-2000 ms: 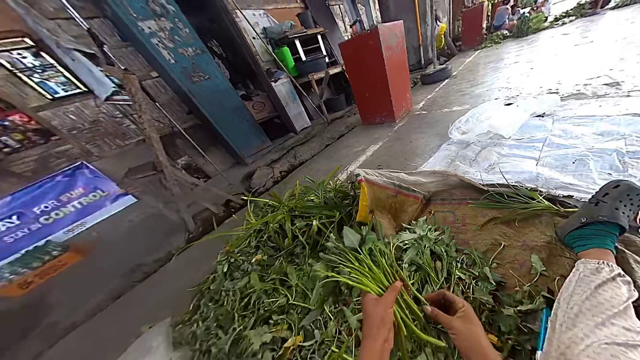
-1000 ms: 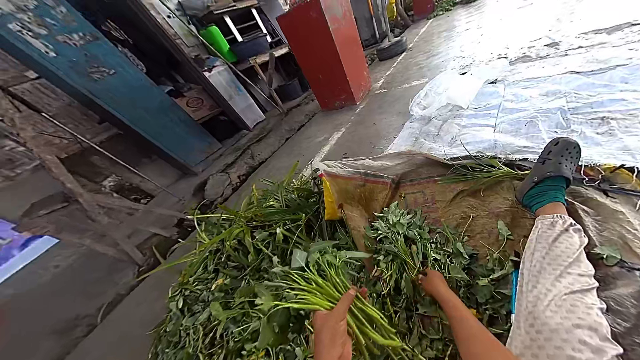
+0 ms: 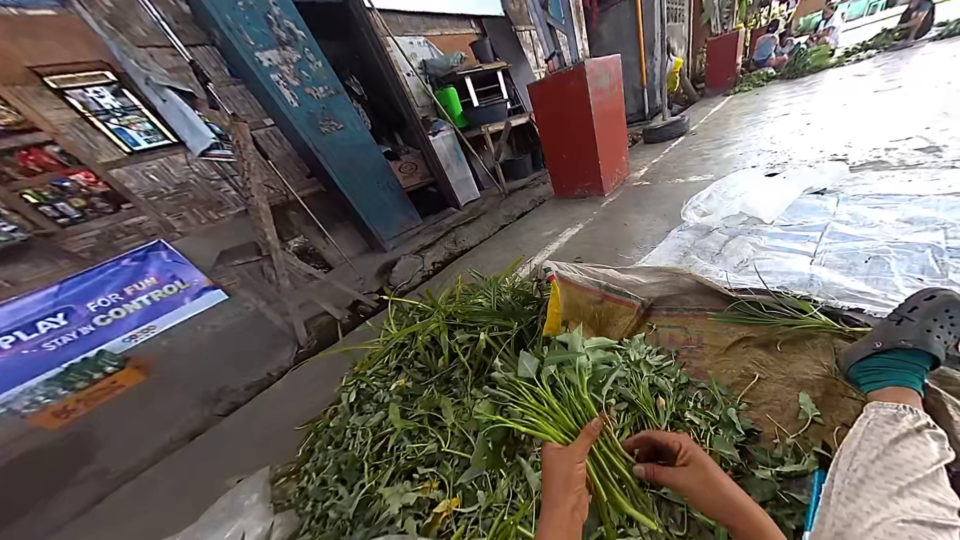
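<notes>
My left hand (image 3: 568, 469) grips a bunch of green leafy stems (image 3: 551, 409) around its middle, with leaves toward the top and bare stem ends toward the lower right. Beside those stem ends is my right hand (image 3: 671, 465), its thumb and fingers curled near each other; whether a stem lies between them cannot be told. Under and around both hands spreads a large pile of leafy greens (image 3: 405, 427). Long thin green leaves (image 3: 787, 319) lie on a brown woven sack (image 3: 720, 345) at the right.
My foot in a grey clog (image 3: 911, 330) rests at the right, by a clear plastic sheet (image 3: 847, 247). A red block (image 3: 581, 127) stands on the pavement ahead. Wooden stalls and a purple banner (image 3: 105, 315) line the left. People (image 3: 769, 49) sit far off beside more greens.
My right hand, among the greens right of the bunch one second ago, is now close beside the held stems. The left hand keeps hold of the bunch. The view has swung left.
</notes>
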